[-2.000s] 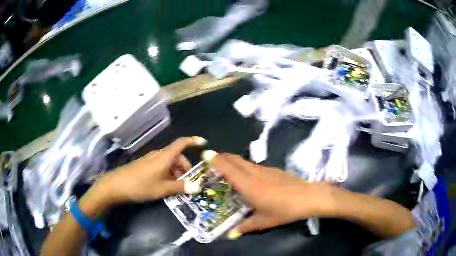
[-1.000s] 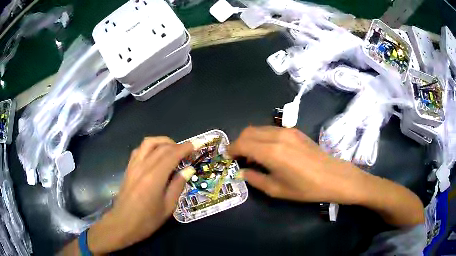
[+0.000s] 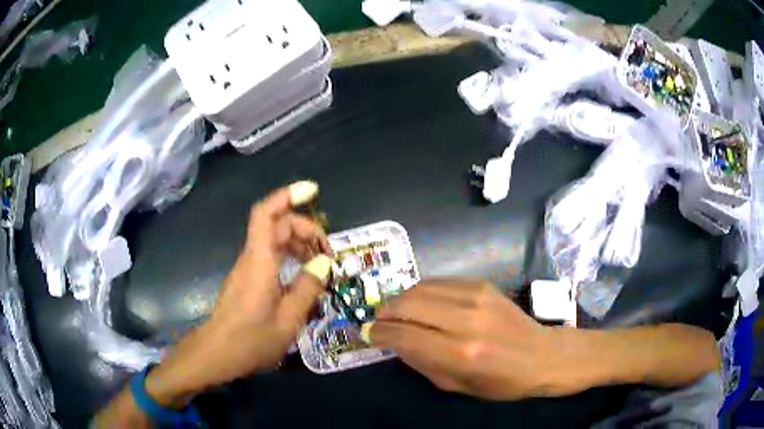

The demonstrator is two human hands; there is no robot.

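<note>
An open outlet housing [image 3: 314,350] lies on the black bench top in front of me, its inside facing up. A green circuit board [image 3: 353,295] with small components shows in its middle, and brass strips lie along its edges. My left hand [image 3: 266,285] is at the housing's left side, with cream finger cots on the fingertips. Its thumb and fingers are apart, and a thin brass-coloured piece [image 3: 320,219] shows beside the fingers; whether it is held cannot be told. My right hand [image 3: 456,335] reaches in from the right, its fingertips together at the board. What they pinch is hidden.
Stacked white outlet units [image 3: 251,59] stand at the upper left, with bagged cords [image 3: 126,176] beside them. More bagged cords [image 3: 595,209] and open housings [image 3: 662,80] lie at the right. A plug [image 3: 497,178] lies beyond my right hand. A green conveyor [image 3: 335,17] runs behind.
My left hand has opened and lifted from the housing's top edge. My right hand has moved lower, over the housing's right side. The housing has turned slightly, and a white plug shows near my right wrist.
</note>
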